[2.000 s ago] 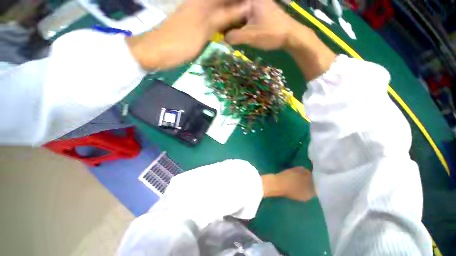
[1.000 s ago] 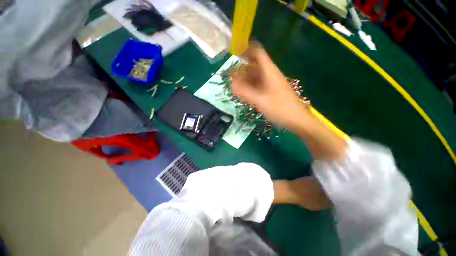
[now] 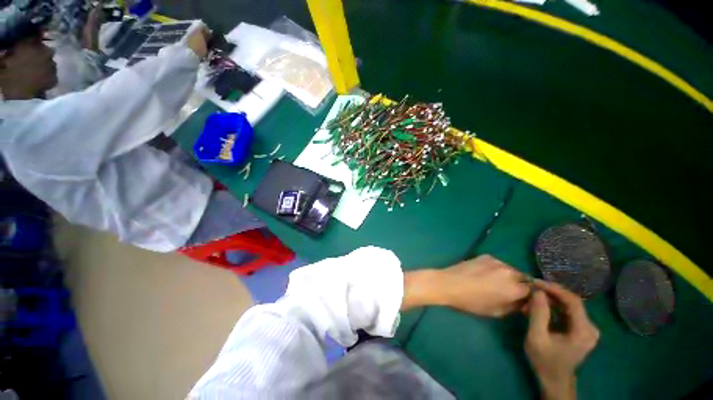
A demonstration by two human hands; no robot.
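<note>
My left hand (image 3: 491, 286) reaches in from the left and its fingertips meet those of my right hand (image 3: 560, 334) at the right, just beside the round dark trays. The fingers are pinched together; whatever tiny thing may be between them is too small to make out. A black device housing (image 3: 270, 187) lies on the green mat at the left, with a small silver-and-black module (image 3: 290, 204) on it. A tangled pile of green and red-brown wired leads (image 3: 395, 144) lies on a pale sheet (image 3: 356, 209).
Two round trays, one larger (image 3: 575, 258) and one smaller (image 3: 645, 297), hold grey specks. A blue bin (image 3: 224, 139) stands at the left by a person in a pale smock. A yellow post (image 3: 335, 43) and yellow tape (image 3: 547, 182) edge the mat. A thin dark cord crosses it.
My right hand has left the wire pile and come down to the right, meeting my left hand. The view has shifted, so the round trays now show. The other person's arm is back over the left side.
</note>
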